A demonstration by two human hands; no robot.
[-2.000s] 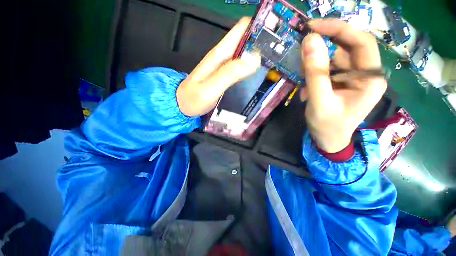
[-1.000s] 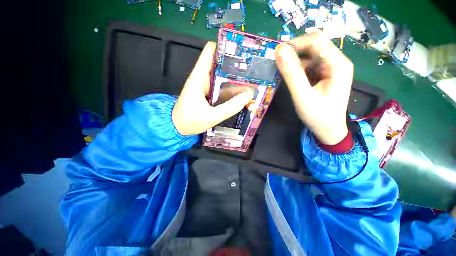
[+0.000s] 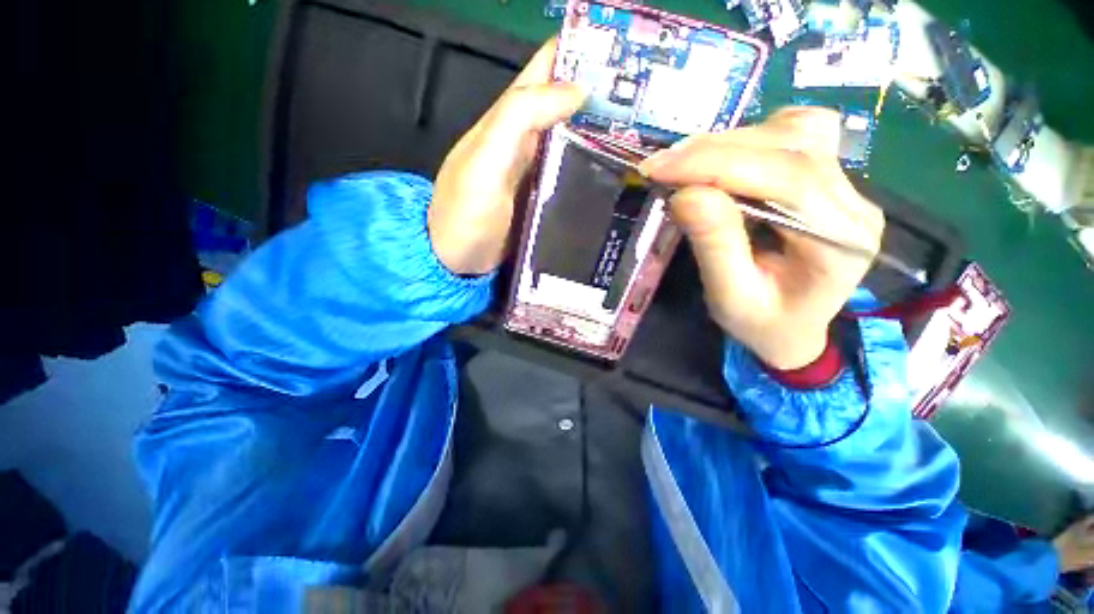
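Note:
A phone mid-frame (image 3: pixel 636 306) with a red-pink rim is held tilted above the black tray. A blue mainboard (image 3: pixel 654 78) with bright shields lies across its top end. A dark battery bay (image 3: pixel 576 222) with a black strip fills its lower part. My left hand (image 3: pixel 492 168) holds the frame by its left edge, thumb near the board. My right hand (image 3: pixel 780 222) holds steel tweezers (image 3: pixel 828 230) across the fingers. Their tip end is over the frame, near the board's lower edge and the orange flex cable; the exact contact is unclear.
The black tray (image 3: pixel 426 90) lies under the phone. Loose mainboards (image 3: pixel 846 54) lie on the green mat and along the white strip (image 3: pixel 1062 180). Another red-pink frame (image 3: pixel 960 342) lies at the right. Another person's hand (image 3: pixel 1076 546) and blue sleeve show at lower right.
The board and bay are now more fully in view. My right hand has come from the board's upper right edge down to the frame's middle, with tweezers now showing. My left hand still holds the frame.

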